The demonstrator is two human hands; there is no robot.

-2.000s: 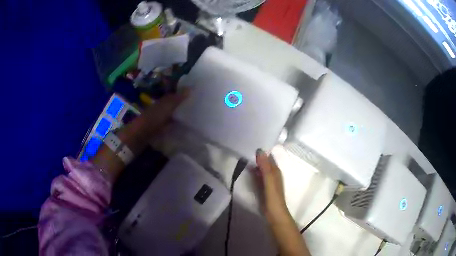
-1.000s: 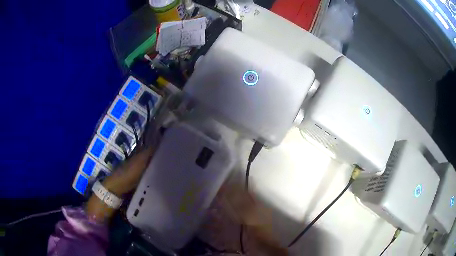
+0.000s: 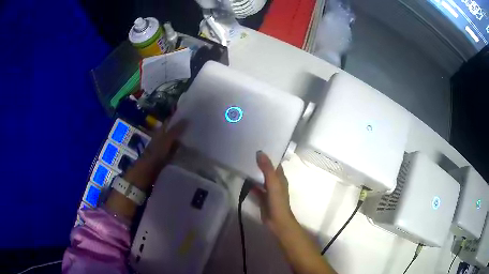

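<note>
A white projector unit (image 3: 241, 126) with a glowing blue ring lies on the bench, a black power cable (image 3: 242, 214) at its near side. My left hand (image 3: 170, 140) is at its left end, fingers partly hidden by the unit's edge. My right hand (image 3: 272, 193) grips its near edge, thumb on top, beside the cable plug. A second white unit (image 3: 177, 225) with a port side facing up stands below my left hand, touched by neither hand as far as I can see.
More white units stand to the right, the nearest (image 3: 356, 134) with a cable. Power meters (image 3: 101, 174) line the left end. A spray can (image 3: 146, 36), papers (image 3: 163, 69), a clear bag (image 3: 335, 32) and a red box (image 3: 289, 20) are behind. The fan (image 3: 247, 6) is cut off by the top edge.
A second ago both hands were by the port-side unit, my right hand blurred. Now both are on the blue-ring unit. The view has shifted, so the spray can shows fully again.
</note>
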